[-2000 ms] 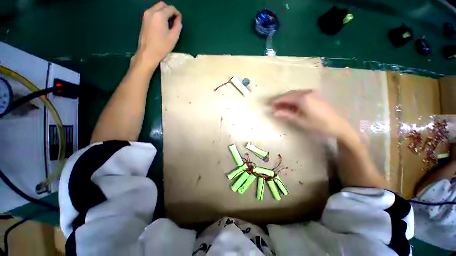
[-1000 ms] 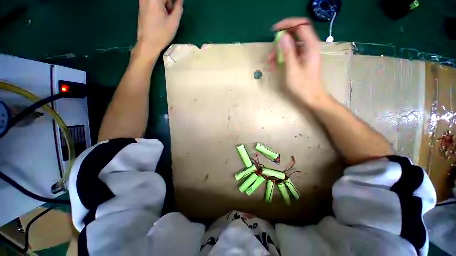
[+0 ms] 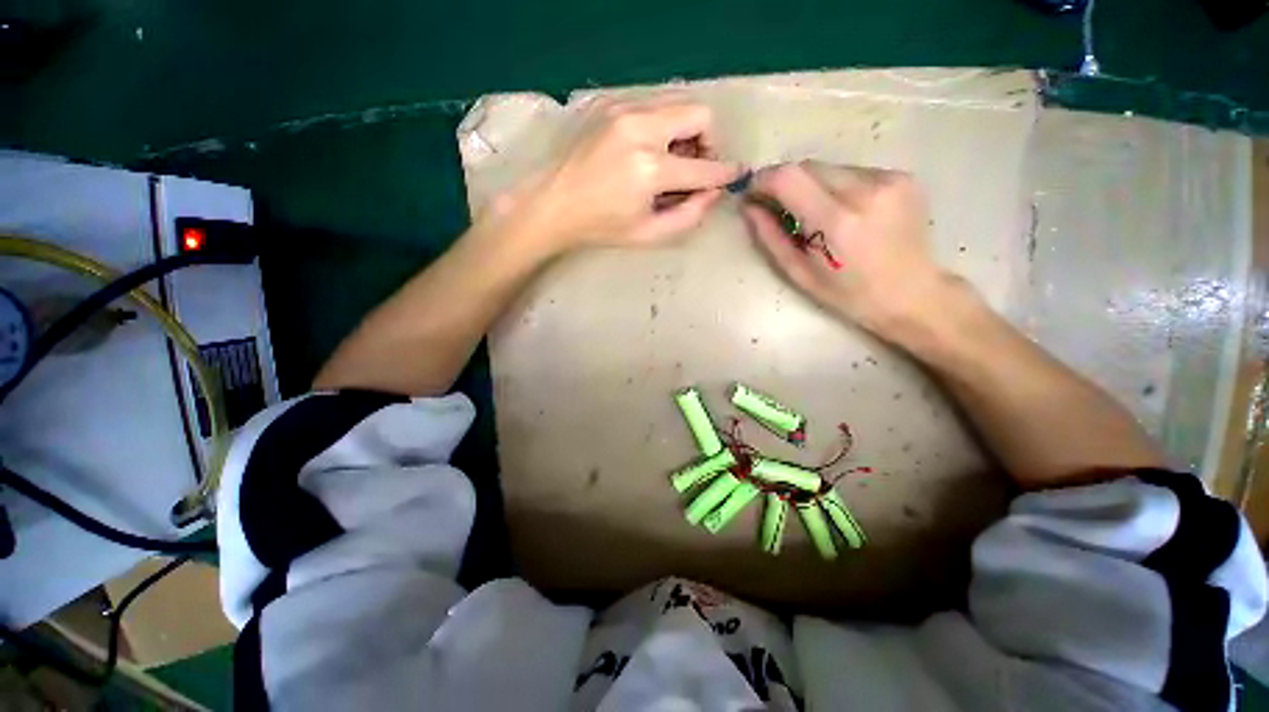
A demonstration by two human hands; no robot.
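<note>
My left hand is over the upper part of the cardboard mat, fingers curled; dark patches show between them, and I cannot tell whether it holds something. My right hand is beside it, fingertips nearly touching. It is closed on a green battery, mostly hidden, with its red and dark wires sticking out below the fingers. A small blue-grey spot shows between the fingertips. Several green batteries with tangled wires lie in a loose cluster at the lower middle of the mat.
A white machine with a yellow tube, black cables and a red-lit switch stands at left. The green belt runs along the top. A plastic-covered area is at right. Dark pieces are cut off at the top right edge.
My left hand has come from the belt onto the mat. My right hand, with the battery, has moved down and met it. The view has shifted left.
</note>
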